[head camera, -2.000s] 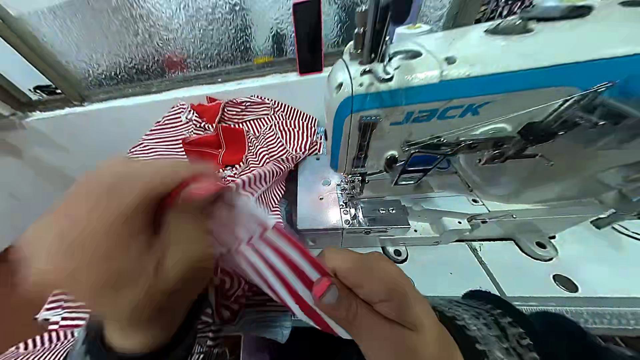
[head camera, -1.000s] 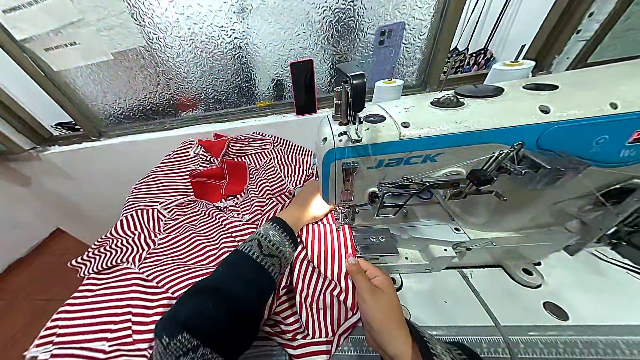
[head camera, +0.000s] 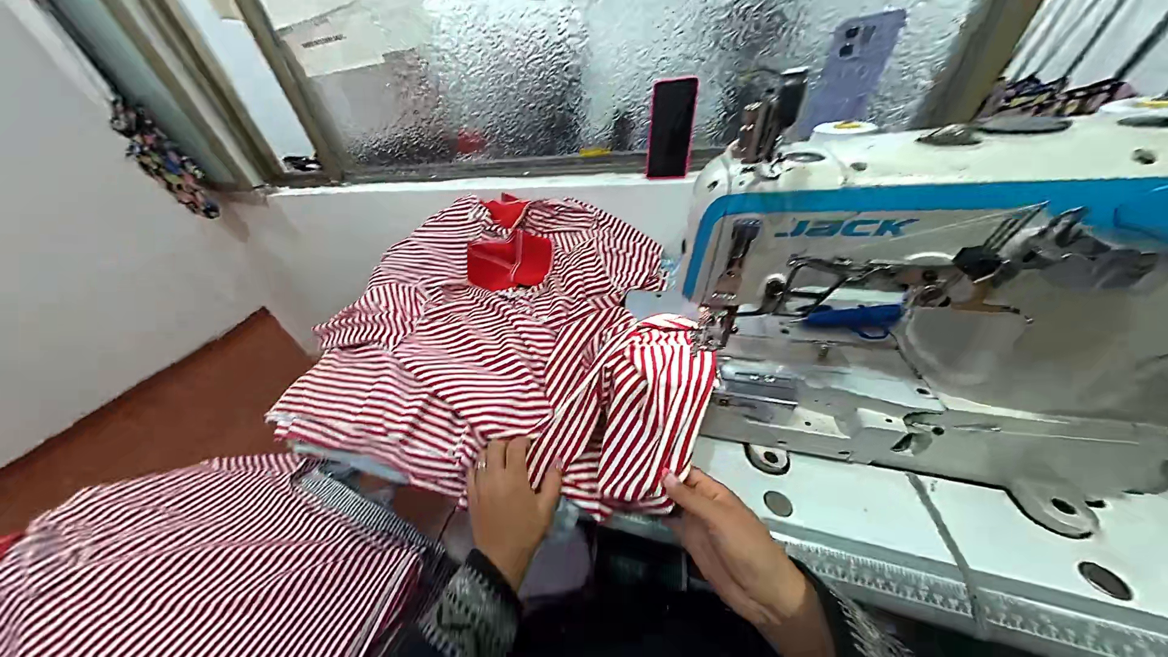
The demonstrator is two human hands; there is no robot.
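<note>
A red-and-white striped garment with a red collar [head camera: 511, 260] lies spread left of a Jack sewing machine [head camera: 821, 210]. One striped part [head camera: 671, 401] reaches up to the presser foot [head camera: 714, 330]. At the garment's front edge, my left hand [head camera: 511, 502] rests with its fingers on the fabric; whether it grips any is unclear. My right hand [head camera: 730, 538] pinches the lower right edge of the striped part between thumb and fingers.
More striped fabric [head camera: 210, 557] lies at the lower left. A phone with a pink edge [head camera: 672, 128] leans at the window sill, and a purple phone [head camera: 853, 68] stands behind the machine. Thread cones [head camera: 844, 130] are beyond the machine head.
My left hand has moved from beside the presser foot back to the garment's front edge. My right hand still holds the fabric's edge. The view has shifted, showing more at the left.
</note>
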